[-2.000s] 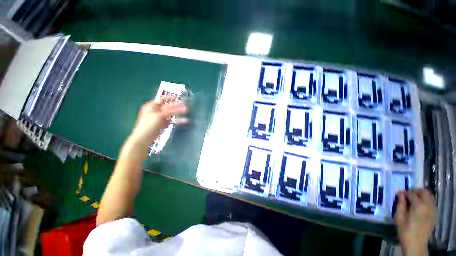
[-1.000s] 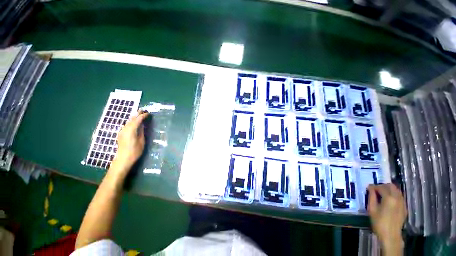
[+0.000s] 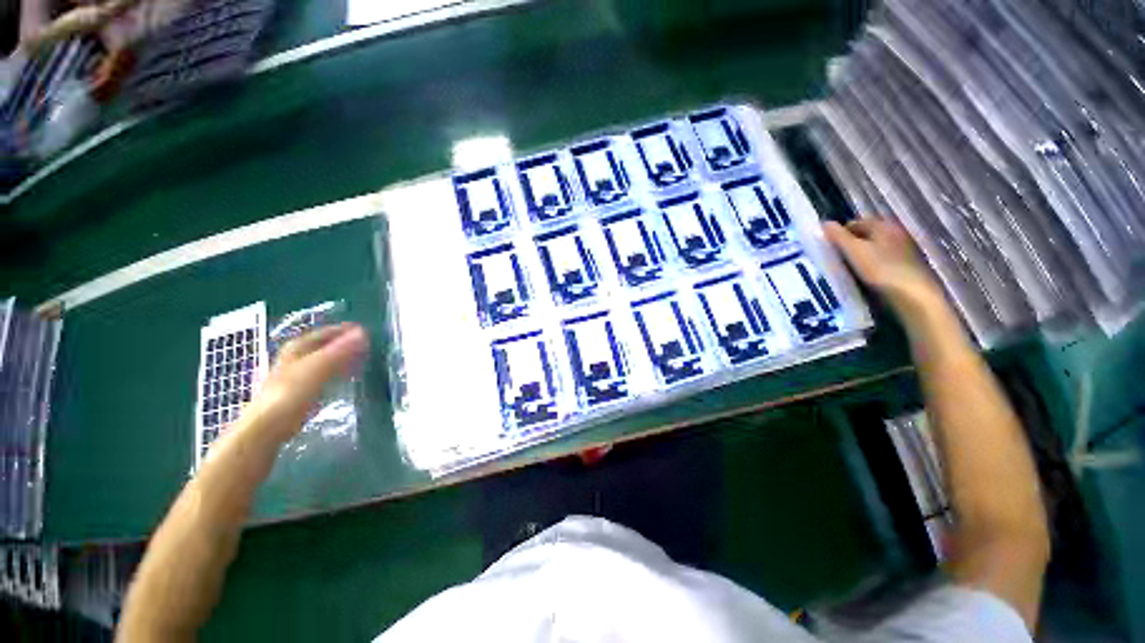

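Observation:
The clear blister tray (image 3: 433,433) lies on the green bench in front of me, with three rows of display modules (image 3: 637,251) and a plain white area at its left end. My right hand (image 3: 875,255) is at the tray's right edge, fingers bent; whether it grips the rim cannot be told. My left hand (image 3: 317,364) is slightly blurred over the bench left of the tray, fingers apart, and holds nothing visible. The sticker sheet (image 3: 230,374) with a grid of small dark rectangles lies flat beside it, partly behind my left forearm. Clear film (image 3: 329,430) lies under and beside that hand.
Stacked trays (image 3: 973,151) lean at the right, close to my right hand. More stacked trays (image 3: 23,415) stand at the far left. A pale strip (image 3: 226,251) edges the bench's far side. Another person's hands (image 3: 107,63) show at the top left beside dark layered items.
The view has turned, so the tray sits nearer the middle and tilted. My left hand has left the sticker sheet and is over the clear film. My right hand has moved up along the tray's right edge.

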